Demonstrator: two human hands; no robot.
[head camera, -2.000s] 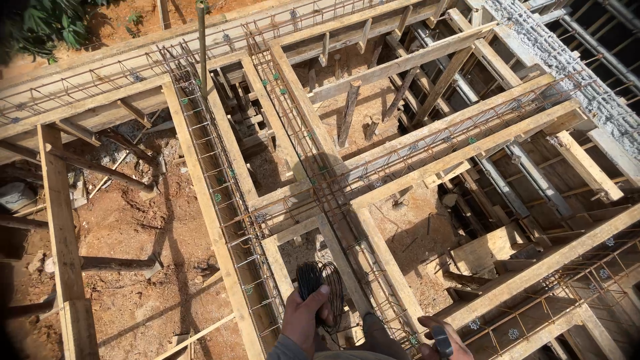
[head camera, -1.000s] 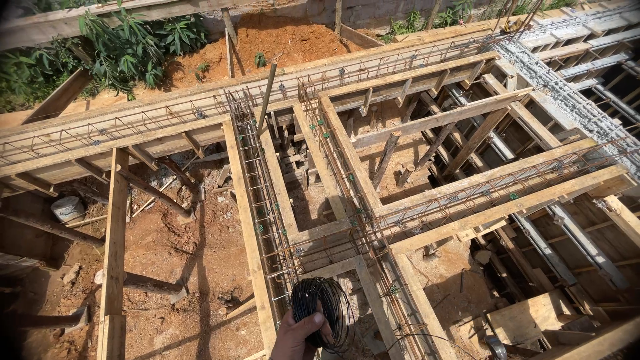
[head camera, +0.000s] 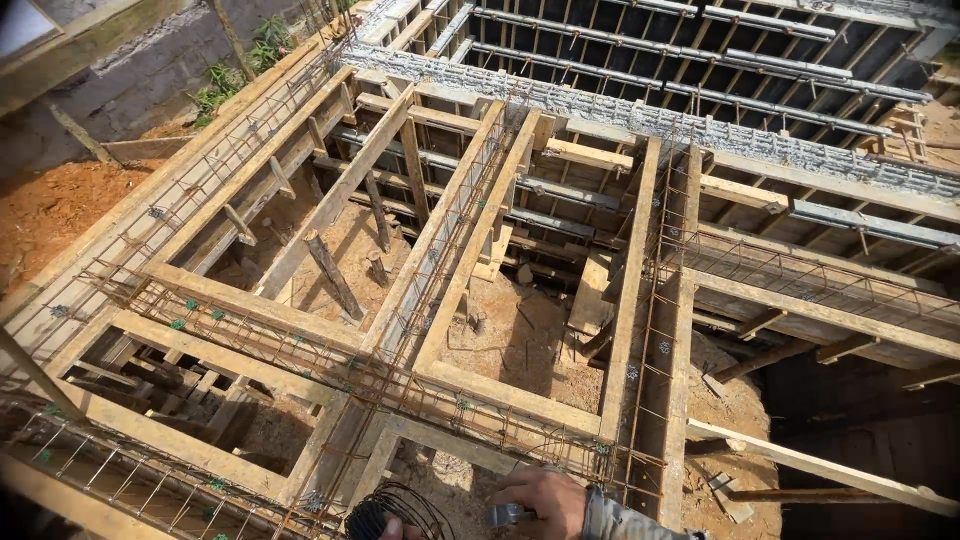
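Note:
At the bottom edge my left hand (head camera: 399, 529) is shut on a coil of dark tie wire (head camera: 373, 517); only its thumb and part of the fingers show, and loose loops spread to the right. Just right of the coil, my right hand (head camera: 541, 499), in a grey patterned sleeve, is closed around a metal tool (head camera: 507, 514) whose kind I cannot tell. Both hands are over the timber formwork, below a rebar cage (head camera: 525, 431) that runs between boards. Green spacers (head camera: 463, 404) sit in the cages.
Timber beam forms (head camera: 517, 397) with rebar cages cross over bare soil and wooden props (head camera: 334, 274). Deep openings lie between them. A rough concrete-covered beam (head camera: 600, 109) crosses the back, with metal tubes (head camera: 675, 56) beyond. A slanted pole (head camera: 41, 375) stands at the left.
The view has swung to the right. My right hand, out of view one second ago, is in view again with the tool. The wire coil stays in my left hand.

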